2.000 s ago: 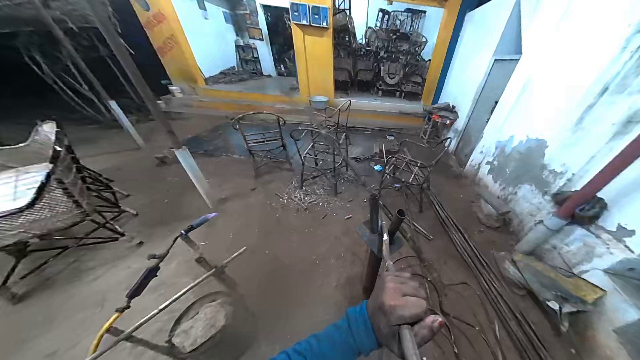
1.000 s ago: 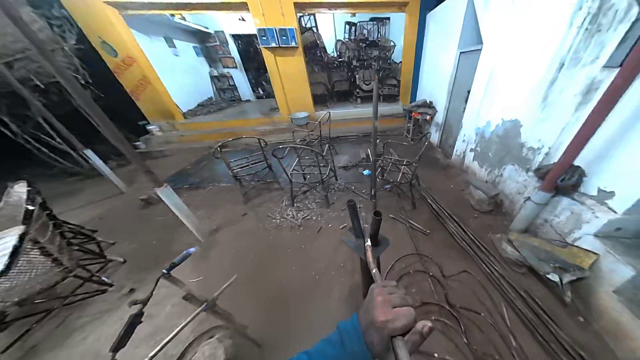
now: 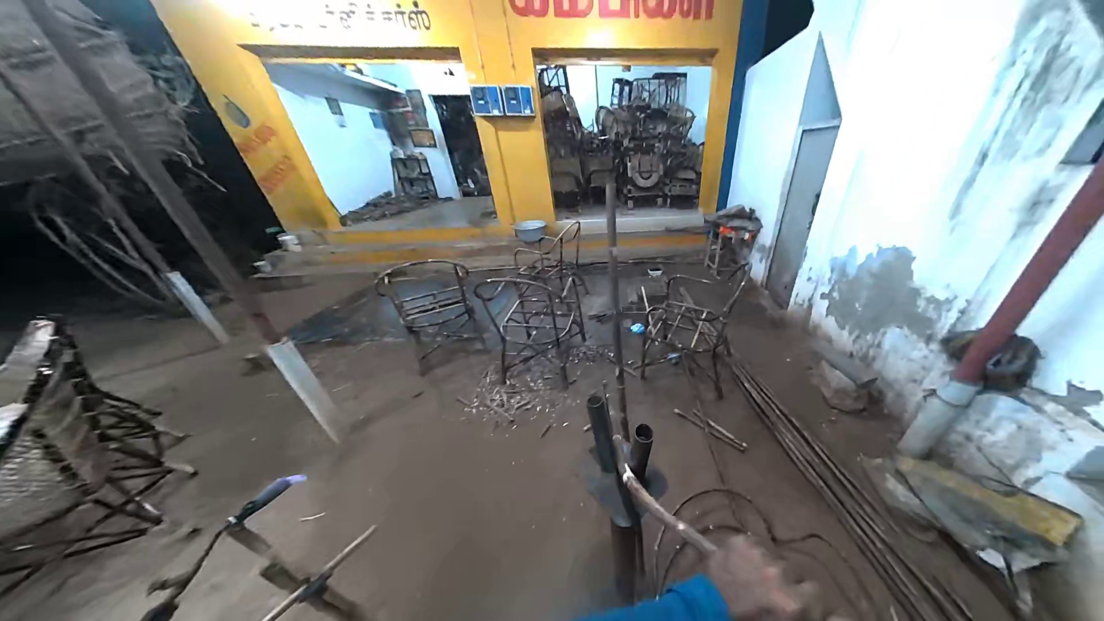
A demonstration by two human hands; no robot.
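My left hand [image 3: 759, 582], in a blue sleeve, is blurred at the lower edge and closed around a bent cane pole [image 3: 664, 515]. The pole passes between two short upright metal pipes [image 3: 641, 448] on a post with a plate, and a long thin part of it rises beyond them. My right hand is out of view. At lower left, a gas torch [image 3: 263, 500] with a bluish flame at its tip rests on a stand, where a thin stick [image 3: 345, 552] lies across.
Several cane chair frames [image 3: 431, 297] stand on the dirt ground beyond the post. Long canes [image 3: 811, 483] and looped rods [image 3: 750, 517] lie to the right, near a wall and a red pipe [image 3: 1035, 285]. A woven seat [image 3: 43, 466] stands at left, near a slanted post [image 3: 302, 388].
The long part of the pole, low among the pipes at first, now stands up high beyond them. My left hand has moved toward the lower right. The view has tilted up.
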